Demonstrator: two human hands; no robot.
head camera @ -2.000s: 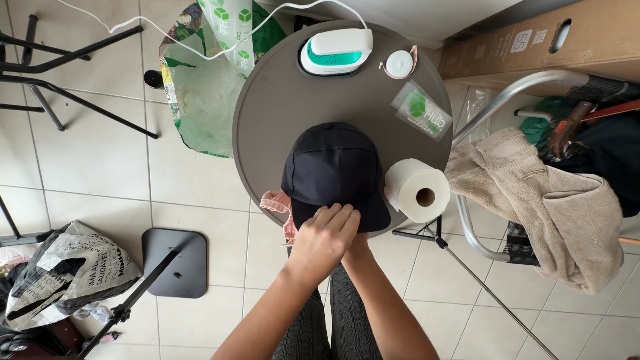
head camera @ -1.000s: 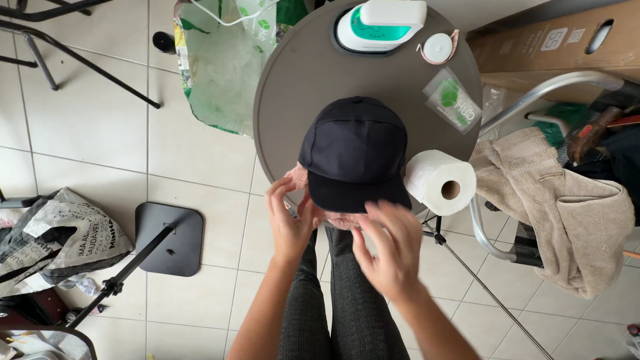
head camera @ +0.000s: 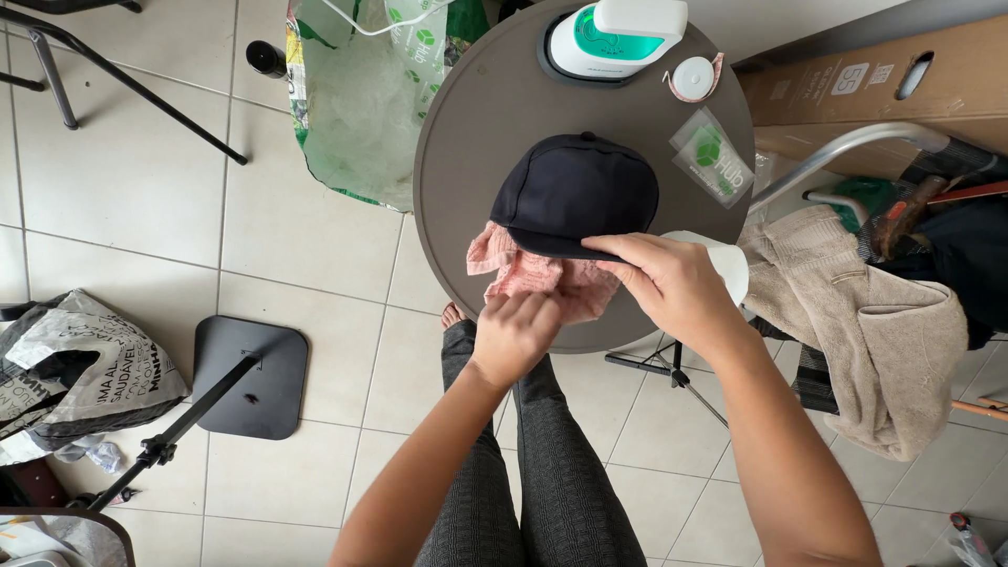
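Observation:
A dark navy cap (head camera: 584, 185) rests on the round grey table (head camera: 472, 134), its brim toward me. My right hand (head camera: 665, 276) pinches the brim's right edge between thumb and fingers. Pink textured cloth (head camera: 543, 276) shows from beneath the cap, and my left hand (head camera: 520, 327) grips its near edge with curled fingers. Behind my right hand, a white paper roll (head camera: 728, 268) is partly hidden. Farther back stand a white and teal small iron (head camera: 618, 39) and a rolled tape measure (head camera: 694, 79); a clear printed plastic packet (head camera: 713, 156) lies at the table's right.
Left of the table stands a green-edged bag with clear plastic (head camera: 358, 118). A black stand base (head camera: 250, 378) and a printed bag (head camera: 118, 362) are on the tiled floor. At right, a beige towel (head camera: 858, 323) hangs by a metal-framed chair (head camera: 858, 142), near a cardboard box (head camera: 835, 87).
The cap's brim is now raised and turned, and more of the pink cloth shows under it. My left hand has moved to the cloth's near edge; my right hand has taken the brim.

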